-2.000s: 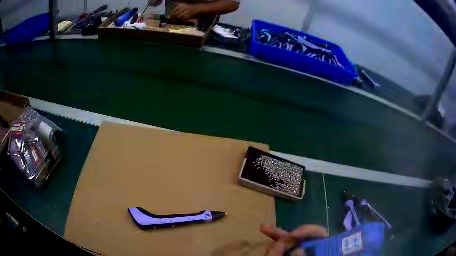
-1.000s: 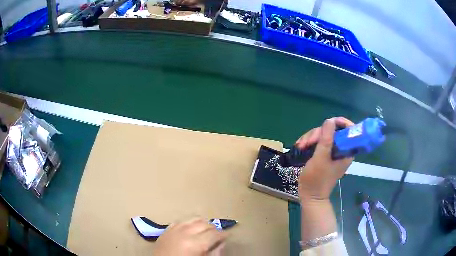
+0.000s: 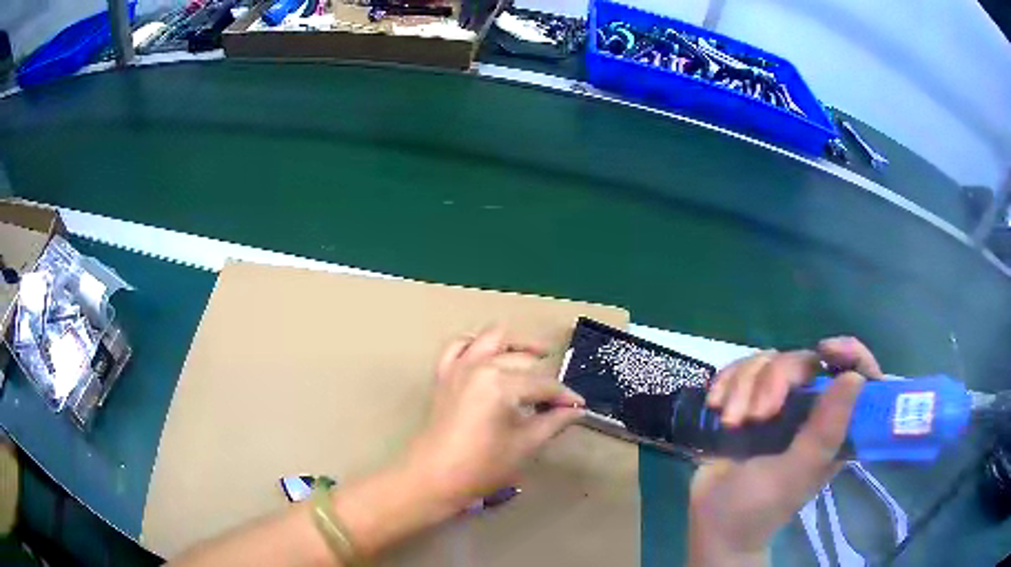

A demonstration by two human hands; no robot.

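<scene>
My right hand point(image 3: 776, 432) is closed around the blue and black electric screwdriver point(image 3: 911, 419), held sideways with its black front over the screw tray. The screw tray point(image 3: 593, 382) holds many tiny silver screws point(image 3: 654, 368) at the cardboard's right edge. My left hand point(image 3: 488, 415) is at the tray's near left edge, thumb and fingertips pinched together; whether a screw is between them cannot be told. The pen-shaped device point(image 3: 297, 487) lies on the cardboard work sheet point(image 3: 333, 366), mostly hidden under my left forearm; its two ends show.
Loose housing halves point(image 3: 831, 532) lie right of the cardboard. A bagged part pile point(image 3: 67, 321) is at the left beside a carton. Across the green conveyor belt point(image 3: 388, 177) stand a blue bin point(image 3: 710, 83) of parts and a cardboard box point(image 3: 355, 47).
My left hand has moved from the device up to the tray. My right hand has lowered the screwdriver and tilted it flatter, further right.
</scene>
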